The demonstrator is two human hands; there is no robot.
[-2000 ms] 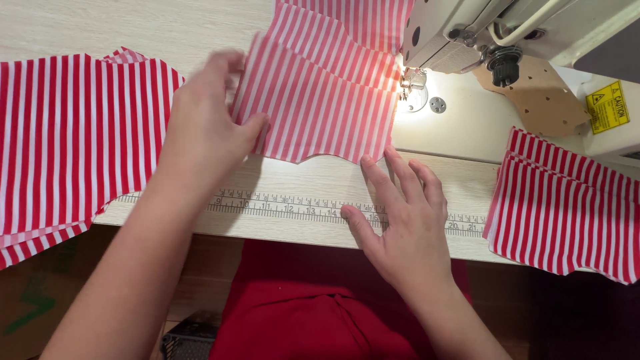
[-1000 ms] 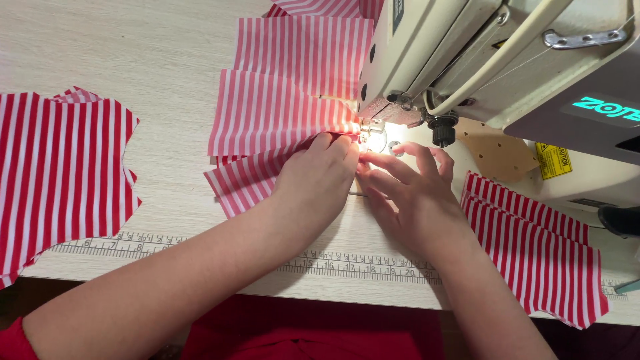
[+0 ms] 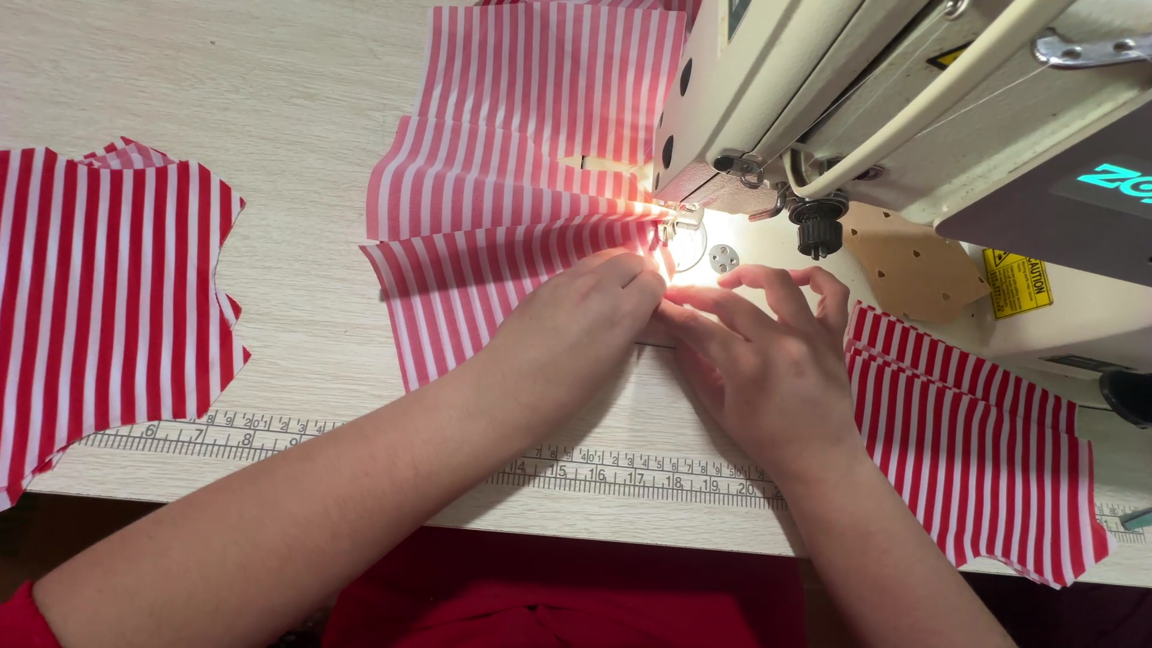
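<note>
A red-and-white striped fabric piece (image 3: pixel 504 189) lies gathered in folds on the left of the sewing machine's presser foot (image 3: pixel 681 220), its right edge running to the foot under bright light. My left hand (image 3: pixel 598 310) pinches the fabric's near edge just below the foot. Close beside it is my right hand (image 3: pixel 756 342), its thumb and forefinger near the left fingertips at that edge, other fingers bent and spread; whether it grips the cloth is hidden. The needle cannot be made out in the glare.
Striped cut pieces (image 3: pixel 108 288) lie at the left, and a folded striped stack (image 3: pixel 981 450) at the right. The machine head (image 3: pixel 810 99) overhangs the upper right, with a brown card pattern (image 3: pixel 913 261) behind. A printed ruler strip (image 3: pixel 621 472) runs along the table's front edge.
Two seconds ago the fabric lay flatter with my hands apart on it; now it is bunched at the foot and both hands are together there. Since one second ago little has moved.
</note>
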